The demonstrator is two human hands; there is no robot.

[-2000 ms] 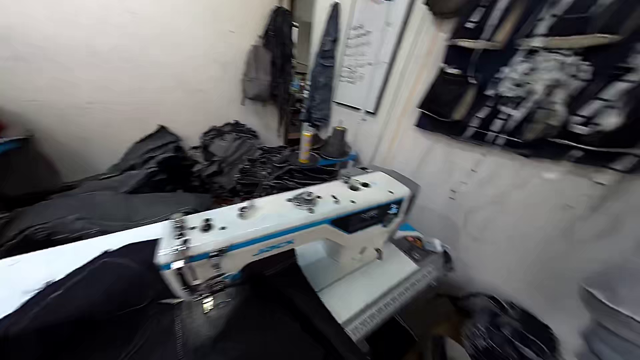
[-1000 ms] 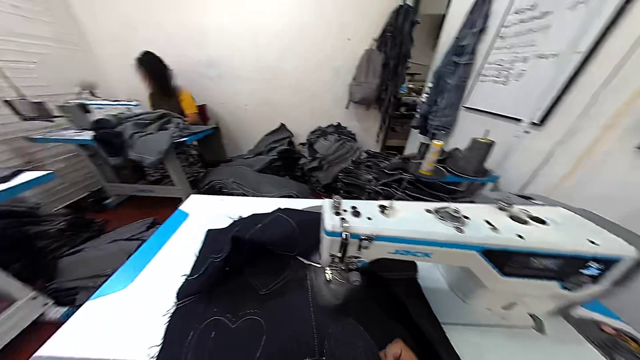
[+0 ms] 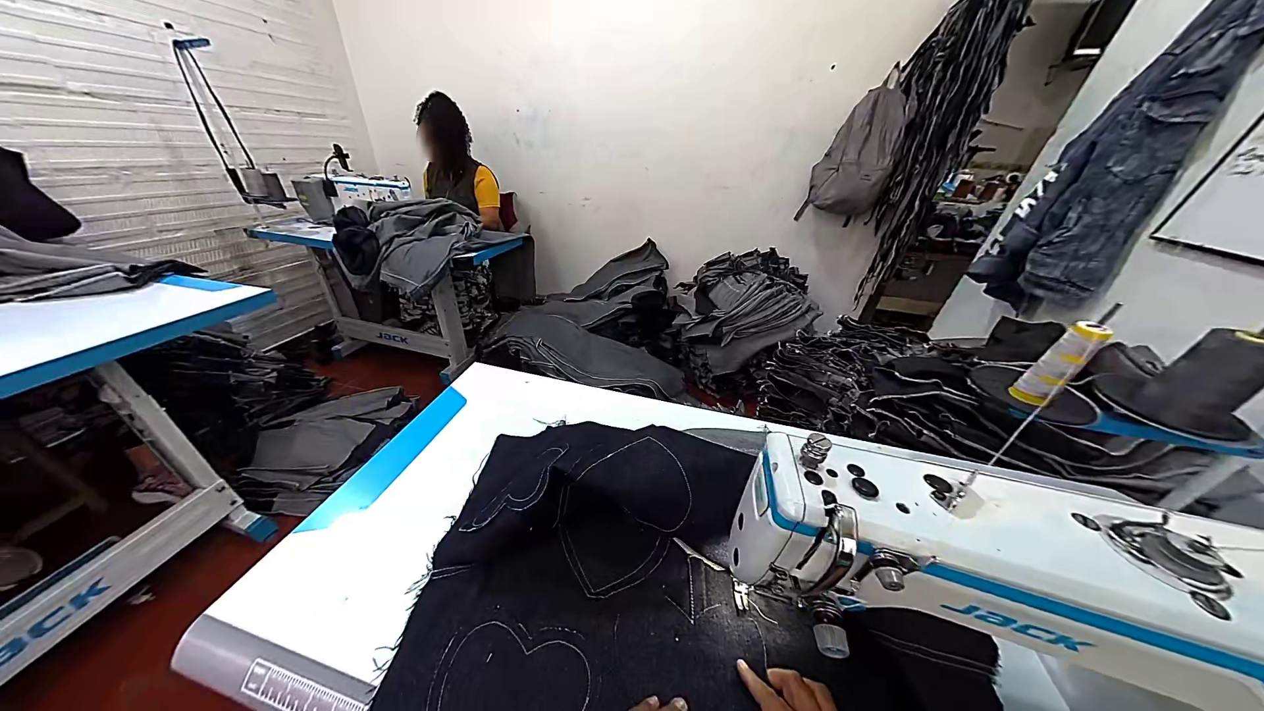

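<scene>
A dark denim piece (image 3: 592,553) with pale stitched heart outlines and frayed edges lies on the white sewing table (image 3: 365,563). It runs beneath the presser foot (image 3: 741,595) of a white and blue Jack sewing machine (image 3: 987,583). My right hand (image 3: 785,688) rests on the denim just below the presser foot, index finger extended. Only the fingertips of my left hand (image 3: 660,704) show at the bottom edge, touching the same cloth. A pale, thin pointed tool (image 3: 699,556) lies on the cloth left of the needle area.
A co-worker (image 3: 459,168) sits at another sewing table (image 3: 395,336) at the back. Piles of grey and black denim (image 3: 592,346) lie behind my table. Thread cones (image 3: 1062,363) stand at right. Another table (image 3: 128,321) is at left, and a backpack (image 3: 857,153) hangs on the wall.
The view has swung left, bringing in the co-worker and the left table. My right hand shows more than one second ago, and my left fingertips have come into view.
</scene>
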